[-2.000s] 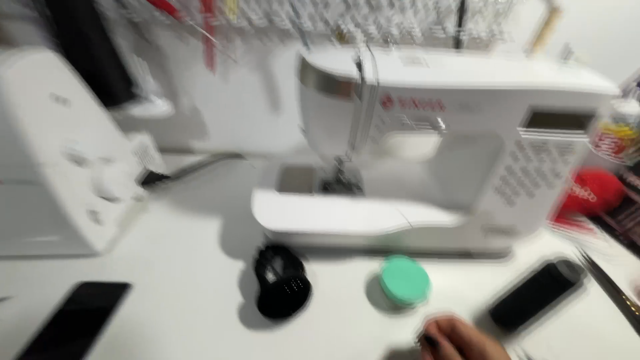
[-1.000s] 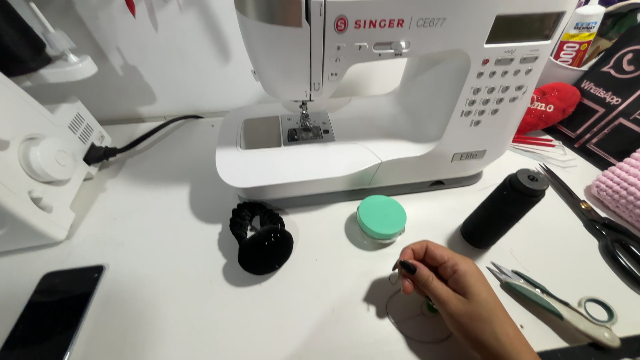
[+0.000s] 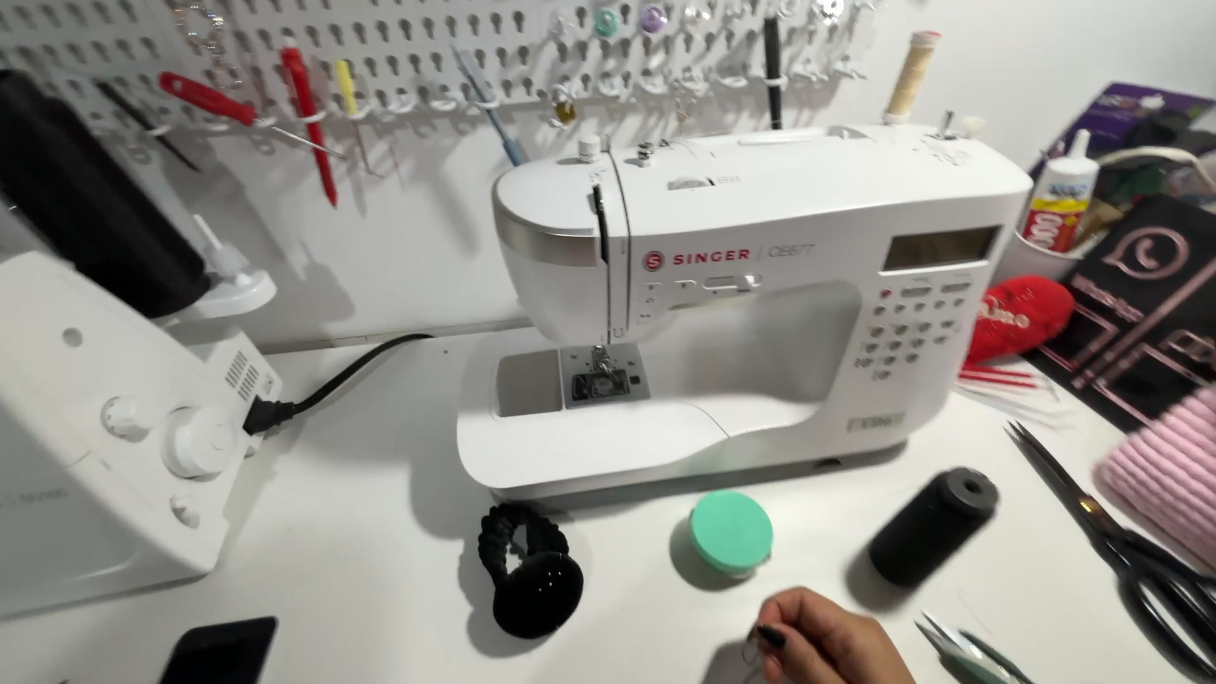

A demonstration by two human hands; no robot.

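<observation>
My right hand (image 3: 828, 638) is at the bottom edge, its thumb and forefinger pinched on a thin wire or thread loop (image 3: 750, 648), too fine to name surely. Just above it lies a round container with a green lid (image 3: 731, 532). A black thread spool (image 3: 931, 527) lies up and right of the hand, and small thread snips (image 3: 969, 651) are to its right. Left of the container is a black wrist pincushion (image 3: 538, 594) with pins in it and a ruffled band. Behind them stands a white Singer sewing machine (image 3: 760, 218). My left hand is out of view.
A second white machine (image 3: 104, 475) with a black cord (image 3: 356, 375) stands at left, a phone (image 3: 220, 651) in front. Large black scissors (image 3: 1121, 551), pink ribbed fabric (image 3: 1168, 475), a red pouch (image 3: 1026, 318) and a glue bottle (image 3: 1059, 204) are at right. Tools hang on a pegboard (image 3: 408, 57).
The view has tilted up since one second ago, bringing the pegboard into sight. My right hand keeps its pinch near the green-lidded container; nothing on the table has plainly moved.
</observation>
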